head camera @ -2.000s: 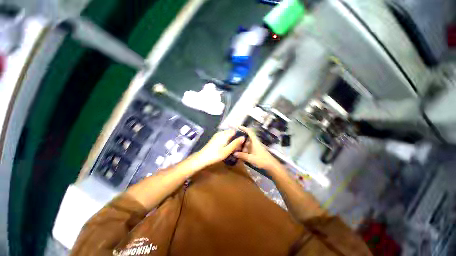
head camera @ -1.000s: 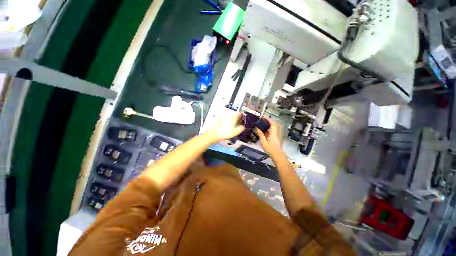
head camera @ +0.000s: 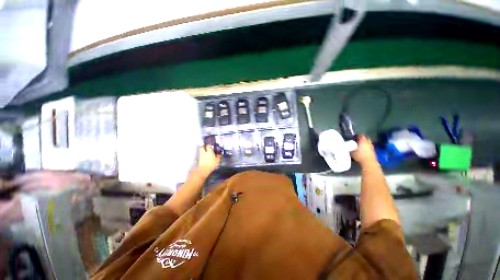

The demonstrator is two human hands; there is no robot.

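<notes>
The clear-grey blister tray (head camera: 252, 128) lies in front of me with two rows of pockets holding black handheld devices (head camera: 269, 149). Two near-row pockets left of the middle show no black device. My left hand (head camera: 208, 158) is at the near-left corner pocket, its fingers on a dark device (head camera: 212, 143). My right hand (head camera: 366, 153) is right of the white fan (head camera: 334, 150), its fingertips by the near end of a black corded tool (head camera: 347, 124). Blur hides whether they grip it.
A large white sheet (head camera: 158, 136) is left of the tray. A brush-like rod (head camera: 308, 112) stands by the fan. A blue and white wrap (head camera: 403, 146) and a green box (head camera: 455, 157) are at right. The green conveyor (head camera: 219, 65) runs beyond the bench edge.
The view has turned from the white machine to the tray. My hands were together at the machine's fixtures; they are now wide apart, left at the tray, right by the corded tool.
</notes>
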